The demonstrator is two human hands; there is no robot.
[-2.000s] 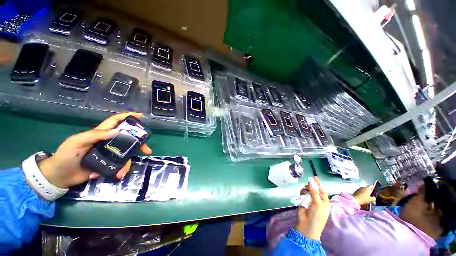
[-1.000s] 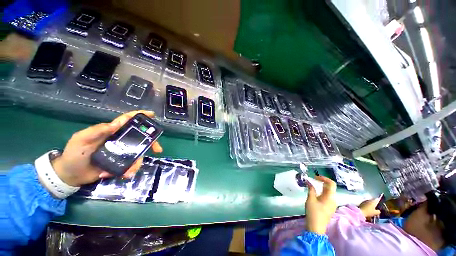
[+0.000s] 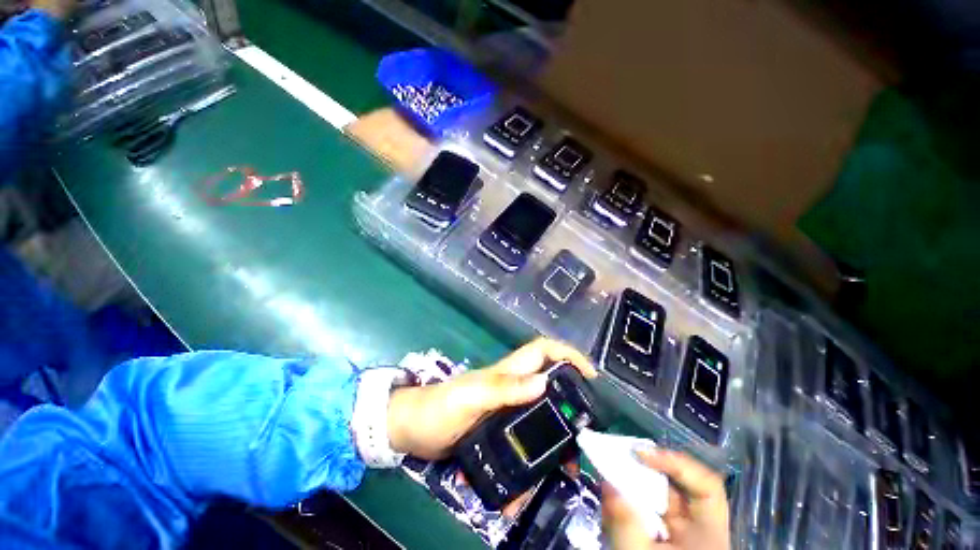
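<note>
My left hand (image 3: pixel 462 411) holds a black handheld device (image 3: pixel 524 443) with its screen side up. The device shows a pale yellowish outline around the screen and a small green patch above it. My right hand (image 3: pixel 677 505), slightly blurred, holds a crumpled white wipe (image 3: pixel 631 473) at the device's upper right edge. Whether the wipe touches the screen cannot be told. The lens carrier sheet (image 3: pixel 473 518) lies on the bench, partly hidden beneath my hands and the device.
A clear blister tray (image 3: pixel 414 258) holds two rows of devices behind my hands. More clear trays (image 3: pixel 784 430) are at right. A blue parts bin (image 3: pixel 435 91), scissors (image 3: pixel 150 138) and reddish-orange outlines (image 3: pixel 253 188) lie farther left. Another person's blue sleeve (image 3: pixel 30 81) is at upper left.
The view has swung left. My right hand has come from the far right, beside the white container, to the device with the wipe. My left hand still holds the device.
</note>
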